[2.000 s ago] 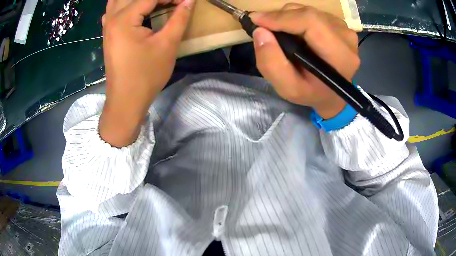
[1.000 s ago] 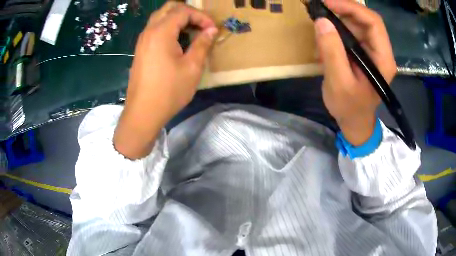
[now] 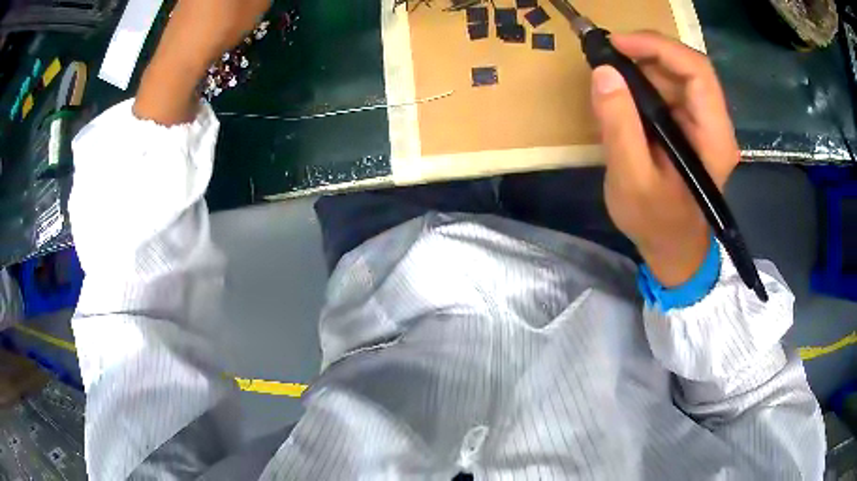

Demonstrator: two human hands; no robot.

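Observation:
My right hand (image 3: 662, 141) holds a soldering iron (image 3: 672, 141) by its black handle, with the metal barrel pointing up and left over the tan board (image 3: 545, 113). My left hand (image 3: 211, 33) is at the top edge beside the pile of small components (image 3: 230, 73); its fingers are cut off or hidden, so what it holds cannot be told. Several small dark square circuit boards (image 3: 484, 76) lie on the tan board. Thin dark leads (image 3: 442, 4) lie at its far edge. Pale solder wire (image 3: 329, 115) runs from the left across the mat onto the board.
A green mat (image 3: 310, 150) covers the bench. A white strip (image 3: 132, 42) lies at the upper left, with green, black and yellow items (image 3: 56, 117) at far left. A round greyish item (image 3: 808, 17) is at the upper right. Blue stands (image 3: 836, 225) are beyond the near edge.
My left hand has moved left and up, away from the tan board to the component pile. My right hand with the iron has moved right. More of the board and its small squares now shows.

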